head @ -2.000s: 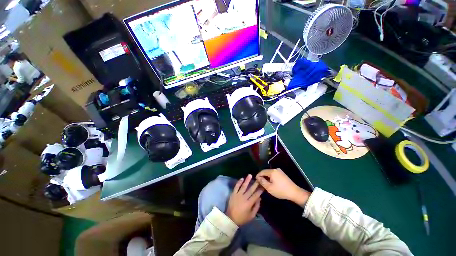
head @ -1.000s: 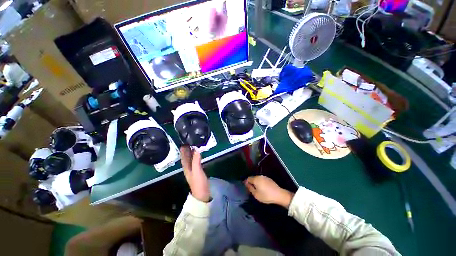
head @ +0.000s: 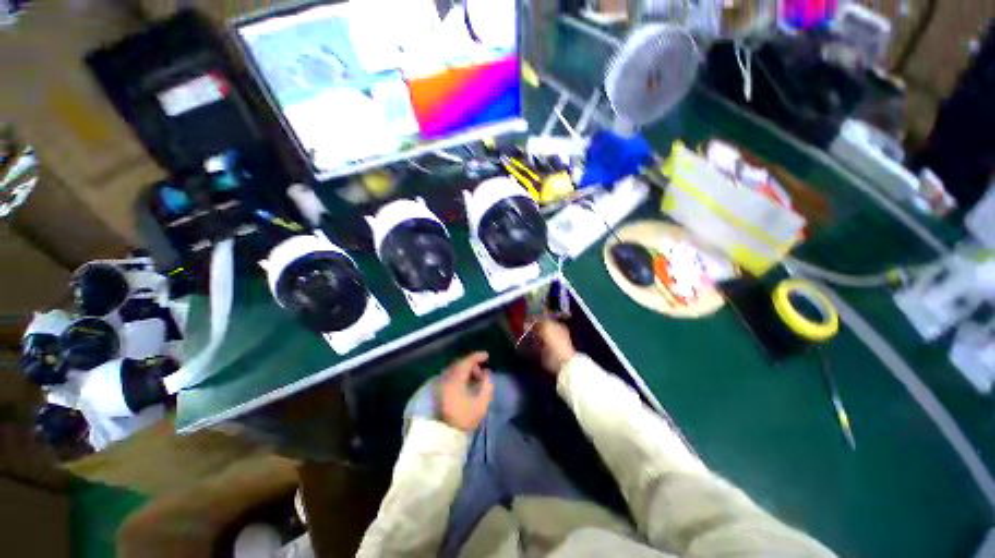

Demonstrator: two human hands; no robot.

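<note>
Three white cameras with glossy black balls stand in a row along the bench edge: the left one, the middle one and the right one. My left hand is over my lap with its fingers curled; whether it holds something tiny cannot be seen. My right hand is low at the inner corner of the bench, right of my left hand and apart from it. A thin pale cable shows at its fingertips; the picture is blurred and the grip is unclear.
A monitor stands behind the cameras. A black mouse lies on a round mat at right, near a yellow tape roll and a pen. More cameras fill a carton at left. A fan stands behind.
My left hand has come down from beside the middle camera to my lap, its fingers now curled. My right hand has moved forward to the bench corner. The view has shifted.
</note>
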